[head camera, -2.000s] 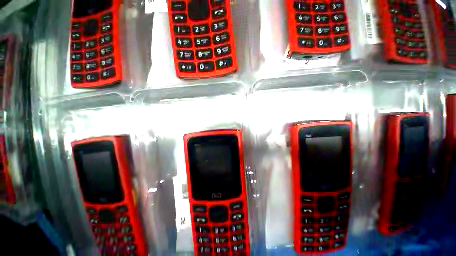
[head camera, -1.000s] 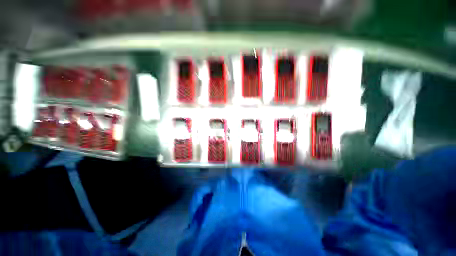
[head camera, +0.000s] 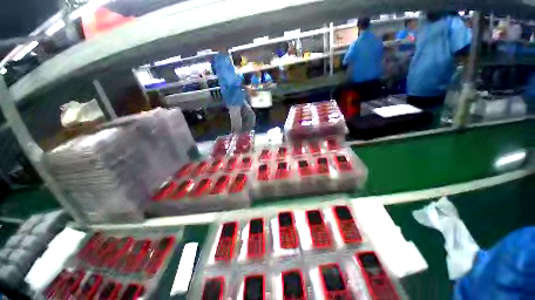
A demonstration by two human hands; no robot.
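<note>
A clear plastic tray (head camera: 267,267) lies in front of me at the bottom centre, cut off by the lower edge. It holds two rows of red-edged phones (head camera: 287,230) with black screens, with white sleeves in the pockets. A stack of white sheets (head camera: 394,249) lies at its right edge. A side tray of phones (head camera: 126,254) packed close together sits at the lower left. Neither of my hands is in view; only a blue sleeve shows at the lower right.
Stacked filled trays (head camera: 308,186) stand beyond the pale rail (head camera: 410,197). A tall empty tray stack (head camera: 105,170) is at left. A white paper strip (head camera: 186,268) lies between the near trays, and a crumpled plastic bag (head camera: 449,231) at right. Several people in blue (head camera: 365,55) stand far back.
The view has tilted up and out from the close tray view. The hall, stacked trays and people now show. The near tray sits lower in the picture.
</note>
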